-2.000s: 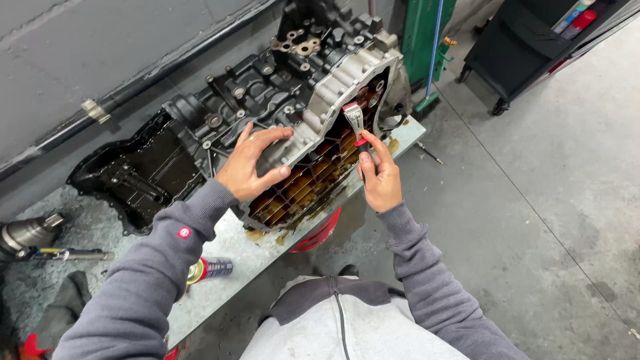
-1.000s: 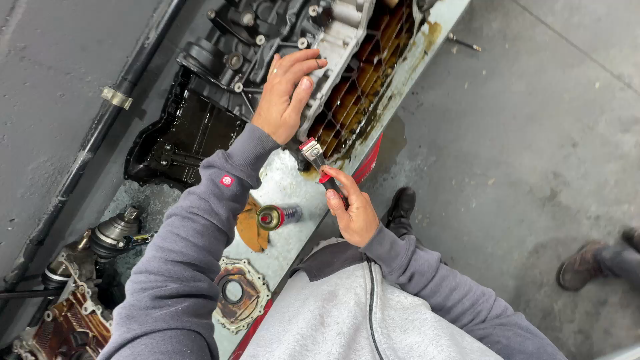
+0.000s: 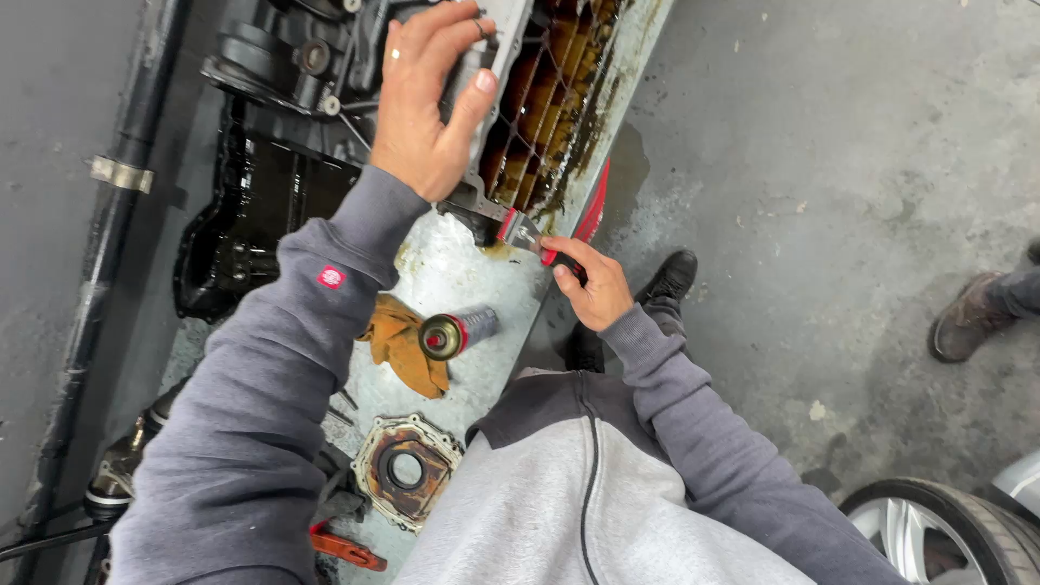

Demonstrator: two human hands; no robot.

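My right hand (image 3: 591, 280) grips a scraper (image 3: 524, 231) with a red and black handle; its head is at the near corner of the engine block's metal flange (image 3: 484, 199). My left hand (image 3: 431, 97) rests spread on the upper side of the engine block (image 3: 325, 57), holding nothing, a ring on one finger. The block's open side shows oily brown cavities (image 3: 544, 106). Left of the block lies a black oil pan (image 3: 268, 219) wet with oil. Nearer my body stand an aerosol can (image 3: 455, 331) and, beside it, an orange-brown cloth or glove (image 3: 402, 345).
A round metal cover (image 3: 406, 471) and a red-orange tool (image 3: 348, 548) lie on the metal bench (image 3: 487, 374). A pipe (image 3: 122, 195) runs along the wall at left. Another person's shoe (image 3: 967, 317) is on the floor at right, with a car wheel (image 3: 934, 528) below.
The scraper in my right hand has moved from the block's open face to its near corner. My left hand stays on the block. The view has shifted towards the near end of the bench.
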